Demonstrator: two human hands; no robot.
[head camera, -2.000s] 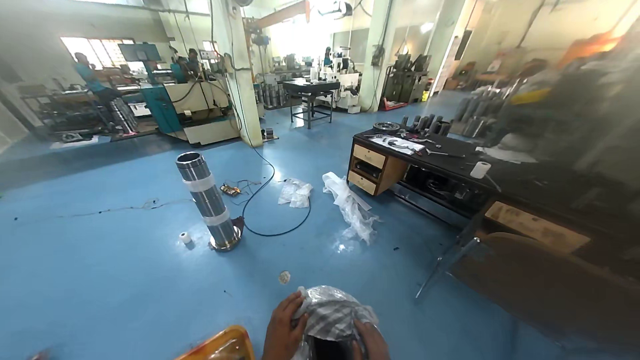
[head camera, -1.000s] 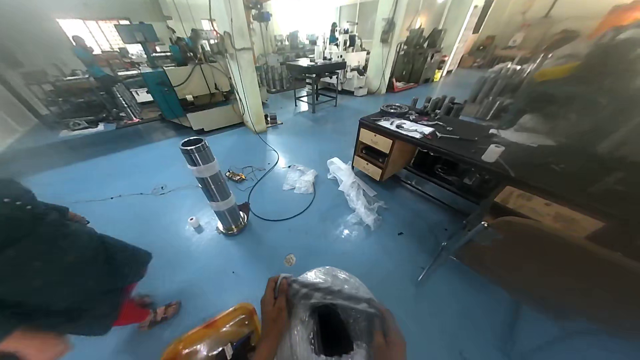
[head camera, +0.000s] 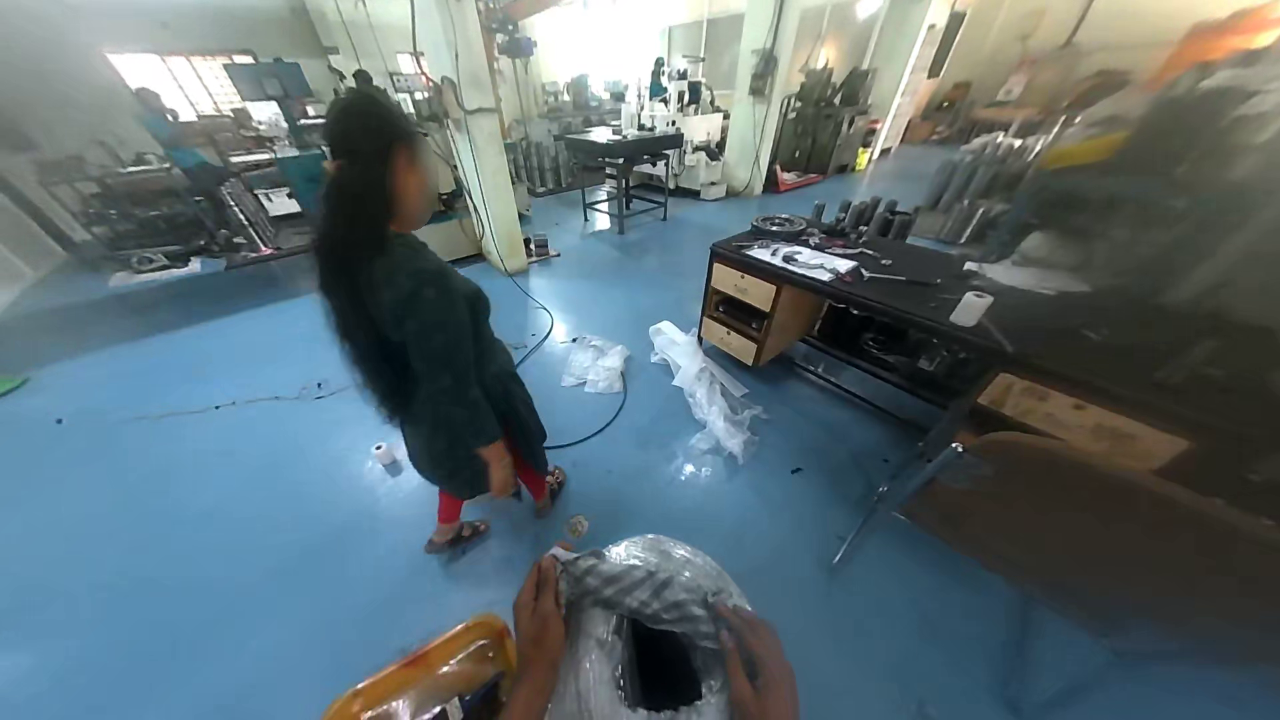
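Observation:
At the bottom centre is a bulky thing wrapped in clear plastic film (head camera: 665, 565), with a dark opening facing up. My left hand (head camera: 541, 620) grips the wrap at the left side of the opening, fingers at its folded edge. On the right side, my right hand (head camera: 757, 660) holds the wrap with bent fingers. A striped grey part of the covering lies between the two hands, beyond the opening. What is inside cannot be made out. Just left of my left forearm is an orange tray (head camera: 400, 680) with dark items in it.
A person in a dark green top (head camera: 440, 330) stands ahead on the left. Crumpled plastic sheet (head camera: 705, 385), a plastic bag (head camera: 597, 364), a black cable (head camera: 590, 432) and a white roll (head camera: 385, 454) lie on the floor. At the right are a black-topped workbench (head camera: 900, 290) and a brown chair (head camera: 1050, 520).
The person in green has walked from the left edge to the centre left and now hides the wrapped metal cylinder standing there. Both my hands stay on the plastic-wrapped thing.

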